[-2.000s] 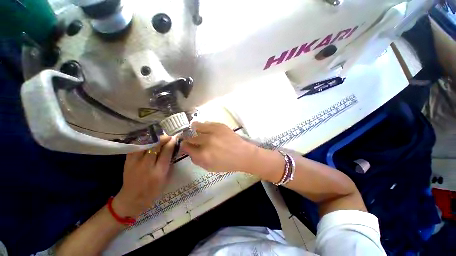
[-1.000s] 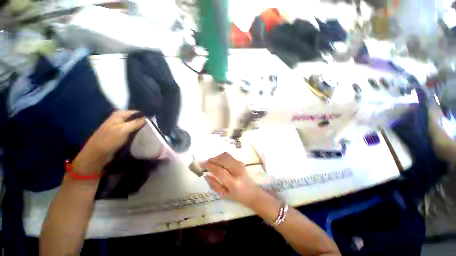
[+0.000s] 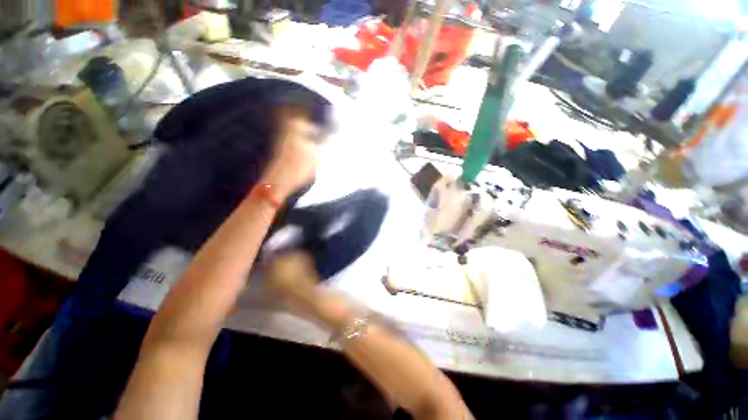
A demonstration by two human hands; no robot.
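A large navy garment [image 3: 184, 176] lies over the left part of the white table and hangs over its front edge. My left hand [image 3: 294, 152], with a red string at the wrist, is at the garment's upper right part, blurred; its fingers look closed on the cloth. My right hand [image 3: 289, 275], with a bracelet, is nearer the front edge, at a smaller dark section [image 3: 353, 234] of cloth. It is blurred, and I cannot tell whether it grips the cloth. A small pale patch [image 3: 283, 238] shows beside my right fingers.
The white sewing machine [image 3: 574, 254] stands to the right, with a white cloth [image 3: 508, 291] by its needle end. A measuring strip [image 3: 508, 343] runs along the table's front. A green tube [image 3: 490, 119] rises behind the machine head. Red and dark cloth lies at the back.
The view has drawn back and swung left from the machine. Both hands have left the needle area and are over the garment at the left. The garment has shifted and spread across the table.
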